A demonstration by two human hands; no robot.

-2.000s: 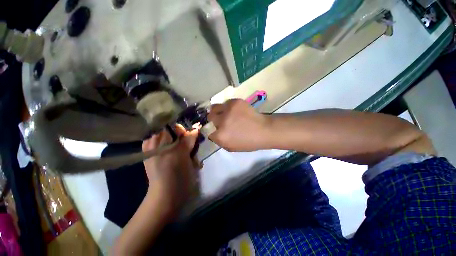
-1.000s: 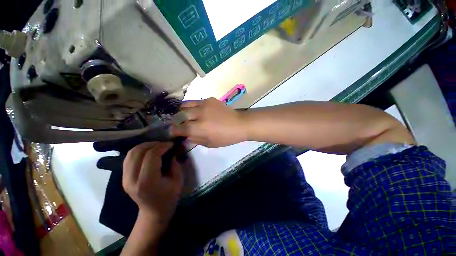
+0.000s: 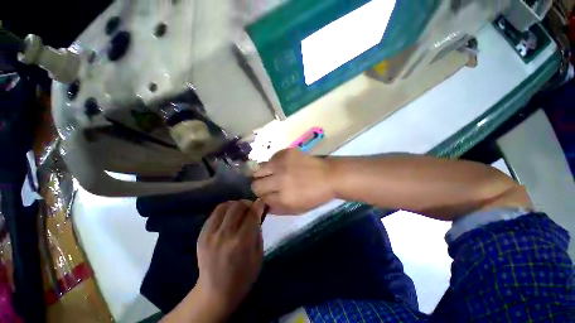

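Note:
A dark garment piece point(image 3: 173, 252) lies under the front of the sewing machine head point(image 3: 208, 69) and hangs over the table edge, merging with the dark lap. My left hand point(image 3: 232, 246) pinches the cloth edge just in front of the foot area. My right hand point(image 3: 291, 183) holds the same cloth beside the presser foot point(image 3: 236, 151), its fingertips touching or close to my left fingertips. The needle is too blurred to tell. Pink and light-blue thread snips point(image 3: 307, 139) lie on the machine bed behind my right hand.
A pale curved bar point(image 3: 145, 188) crosses in front of the head. A green control panel point(image 3: 290, 69) with a white screen stands above the bed. The white table point(image 3: 403, 132) has a green edge. At left are a brown plastic-covered surface point(image 3: 66, 252) with red tape and a dark strip point(image 3: 24, 252).
My left hand has moved away from the foot, then right to meet my right fingertips. More dark cloth shows left of the foot. The camera view has shifted.

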